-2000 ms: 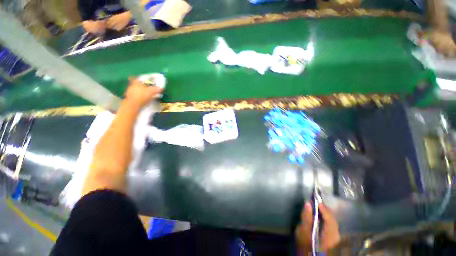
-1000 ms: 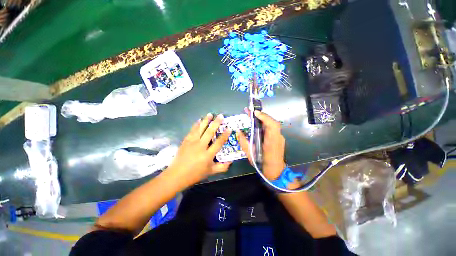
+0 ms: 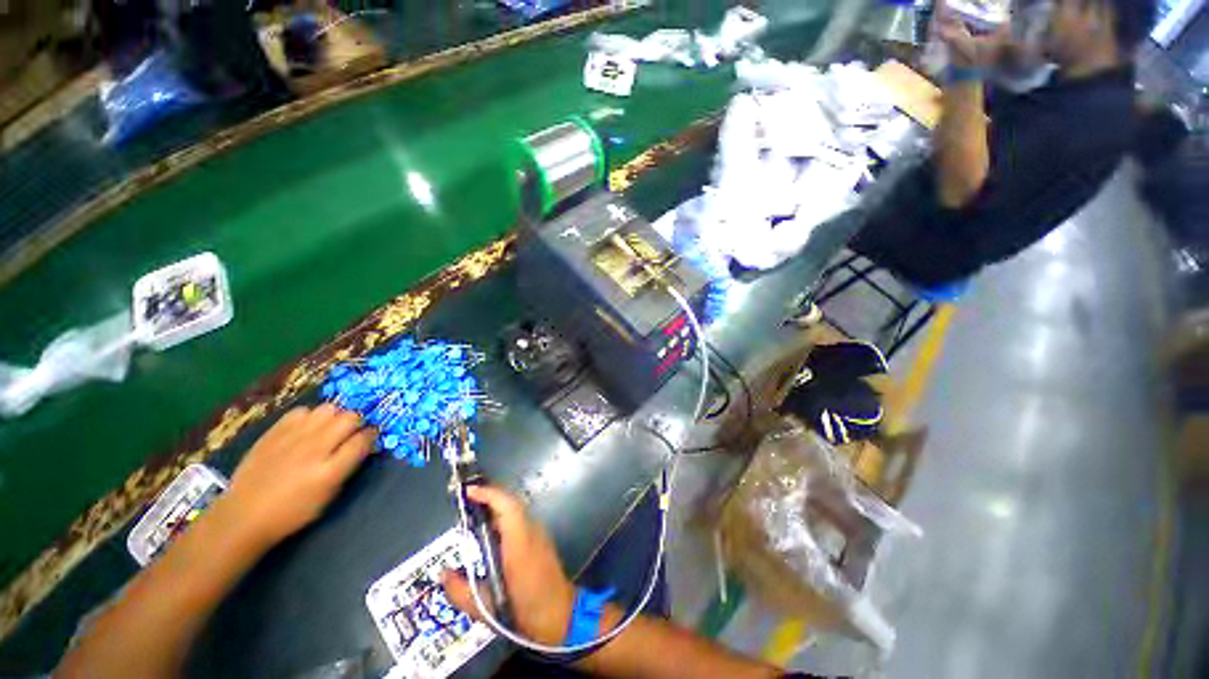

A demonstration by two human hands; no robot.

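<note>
A loose pile of blue disc components (image 3: 414, 387) with thin leads lies on the dark green bench. My left hand (image 3: 302, 464) is at the pile's left edge, fingertips touching the discs; whether it pinches one is hidden. My right hand (image 3: 524, 570), with a blue wrist band, holds a dark soldering iron (image 3: 483, 537), its tip pointing at the pile's lower edge. An open white housing with a circuit board (image 3: 422, 613) lies below, partly under my right hand. Another open housing (image 3: 179, 511) is partly behind my left forearm.
The solder feeder (image 3: 603, 285) with a green-rimmed spool stands right of the pile, near small black trays (image 3: 578, 405). Housings with bagged cords, one at left (image 3: 183, 303), lie on the green conveyor (image 3: 345, 199). White bagged items (image 3: 782, 173) and a seated person (image 3: 1034, 146) are beyond.
My left hand has moved from the housing to the blue pile. My right hand still holds the iron. The view has swung right, bringing the feeder and another person into sight.
</note>
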